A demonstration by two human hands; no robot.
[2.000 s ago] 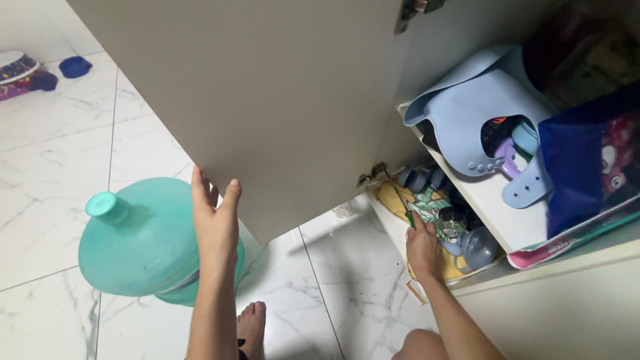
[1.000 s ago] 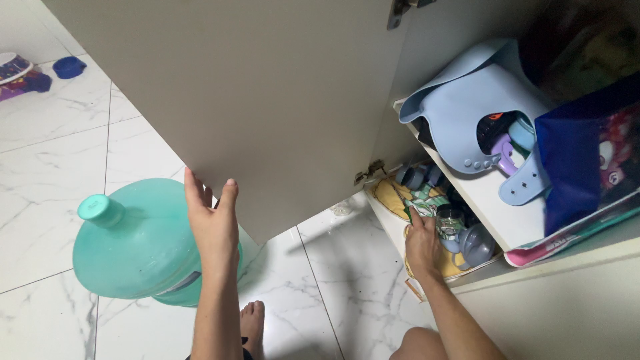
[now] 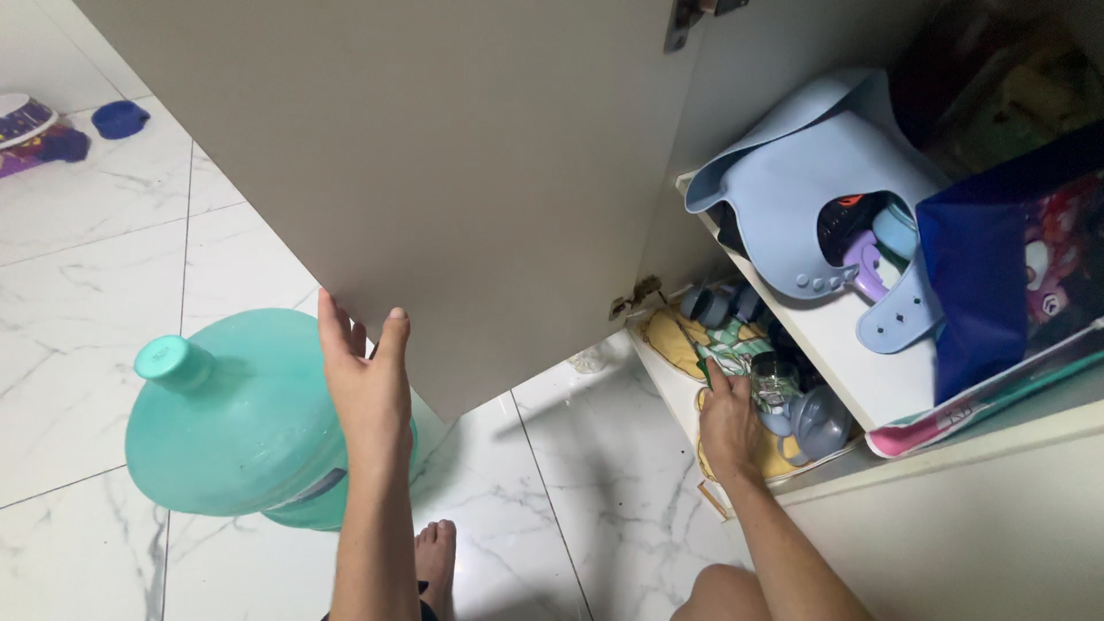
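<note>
My left hand (image 3: 369, 371) is at the lower edge of the grey cabinet door (image 3: 448, 190), thumb and fingers spread around that edge. My right hand (image 3: 730, 423) reaches into the bottom shelf, its fingertips at a green item (image 3: 705, 371) beside a green-and-white patterned cloth (image 3: 733, 347). Whether the fingers grip it is hard to tell. Around them lie a yellow cloth (image 3: 671, 341), a clear glass jar (image 3: 774, 379), a translucent greyish cup (image 3: 819, 424) and several grey-blue round containers (image 3: 705, 306).
A teal water jug (image 3: 250, 414) stands left of my left forearm. On the upper shelf are a light blue silicone bib (image 3: 802, 181) and a dark blue bag (image 3: 979, 276). A blue cap (image 3: 121, 119) lies on the tiled floor. My bare foot (image 3: 435, 561) is below the door.
</note>
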